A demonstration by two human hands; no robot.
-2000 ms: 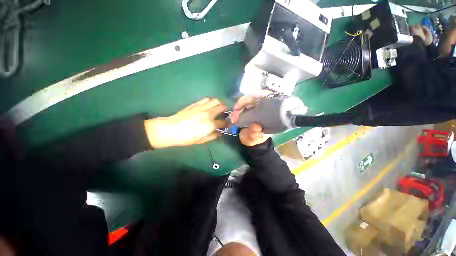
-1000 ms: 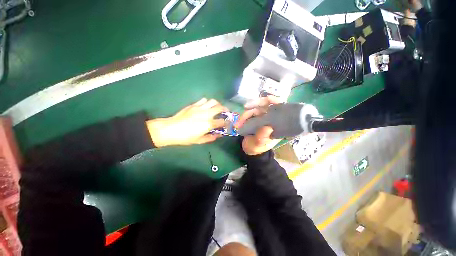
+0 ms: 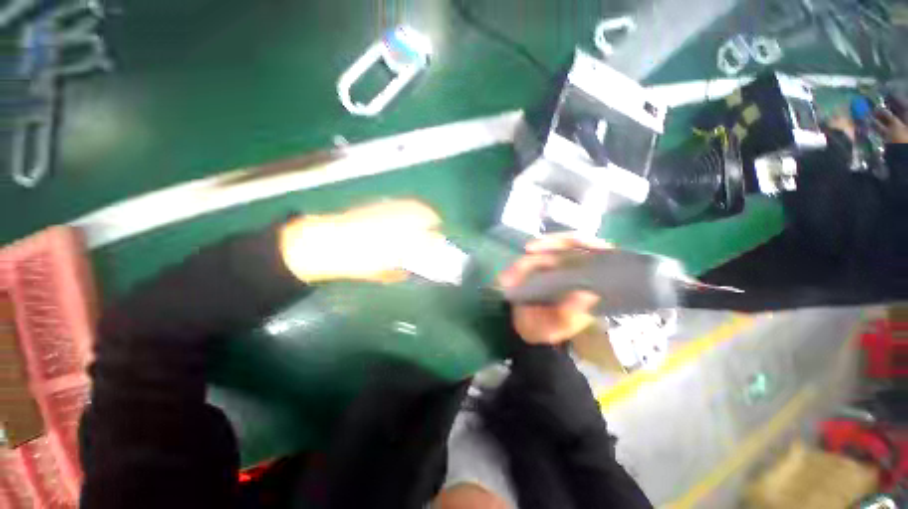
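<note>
My left hand (image 3: 363,242), blurred and overexposed, holds a pale workpiece (image 3: 438,260) over the green bench. Only the end of the workpiece shows past my fingertips; the rest is hidden under the hand. My right hand (image 3: 560,316) is wrapped around the thick dark-grey electric screwdriver (image 3: 617,282), which lies nearly level with its front end toward the left. A gap shows between the screwdriver's front end and the workpiece. The bit and any screw are too blurred to see.
The screw feeder (image 3: 609,117) stands beyond my right hand, with a black fan (image 3: 697,184) and a second feeder (image 3: 762,124) to its right. A loop-shaped workpiece (image 3: 383,72) lies past the white strip. A salmon-red crate (image 3: 50,328) is at left. Another person's dark sleeve (image 3: 846,219) is at right.
The screwdriver has come away from the workpiece and moved right with my right hand. The workpiece is still in my left hand. The camera view has shifted, so the bench appears lower.
</note>
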